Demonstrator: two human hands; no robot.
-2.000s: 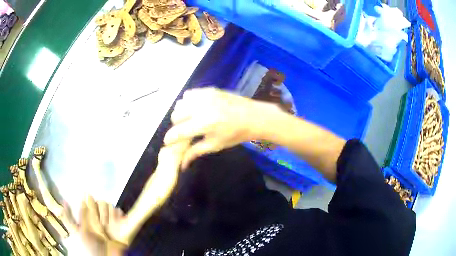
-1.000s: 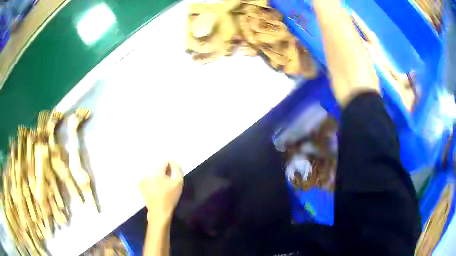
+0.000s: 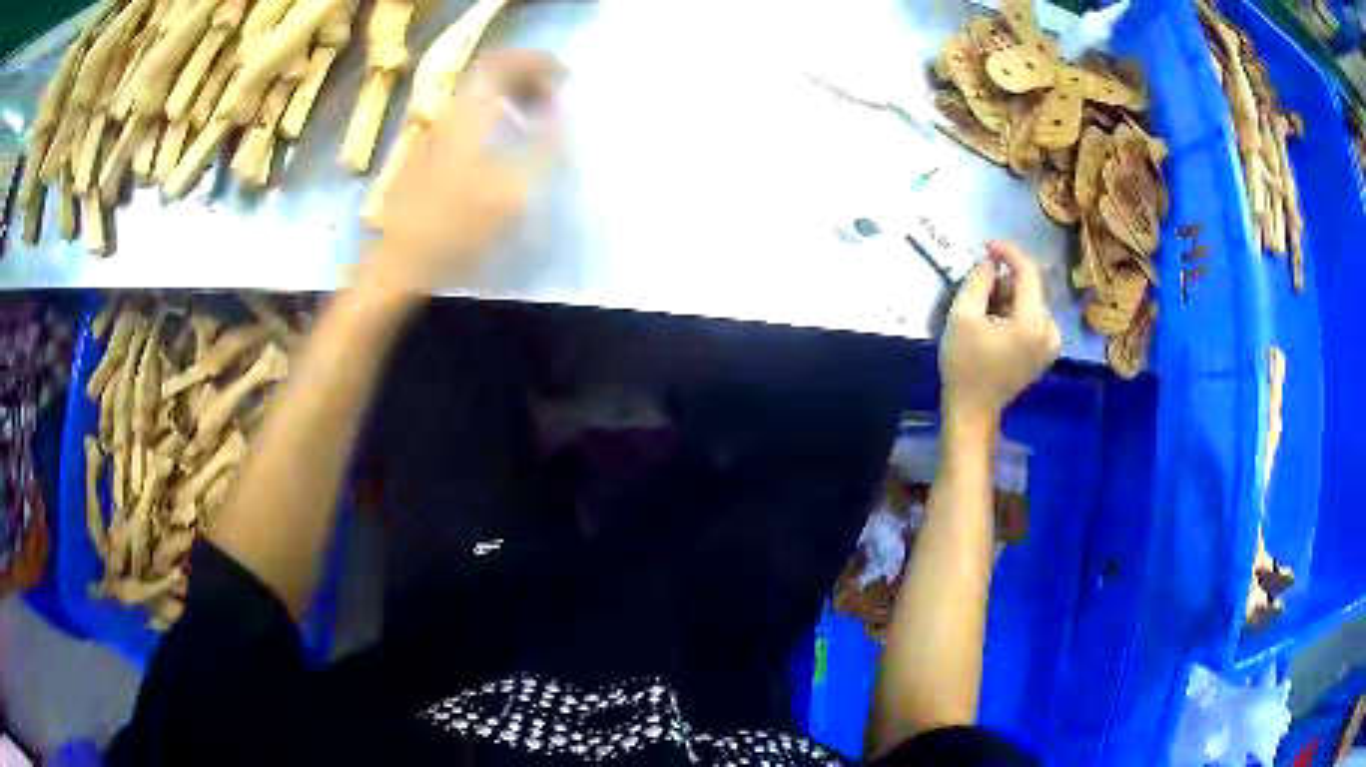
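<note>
Several tan leg pieces (image 3: pixel 262 75) lie side by side on the pale table at the upper left. My left hand (image 3: pixel 468 188) is blurred over the table beside the rightmost leg piece (image 3: pixel 438 72); whether it grips anything is unclear. My right hand (image 3: pixel 996 337) is at the table's front edge, its fingers pinched on a small pale and dark hand tool (image 3: pixel 947 264), partly hidden by the fingertips. Tan oval sole pieces (image 3: pixel 1106 188) lie heaped right of my right hand.
A blue bin (image 3: pixel 180 435) of loose leg pieces stands below the table at left. Blue bins (image 3: pixel 1198 435) stand at right, one with brown parts and white plastic below my right forearm. A thin dark line (image 3: pixel 861 98) and small bits lie on the pale tabletop (image 3: pixel 704 180).
The view has turned, so the leg row is now at upper left. My right hand has come back from the bins to the table edge. My left hand is now beside the leg row.
</note>
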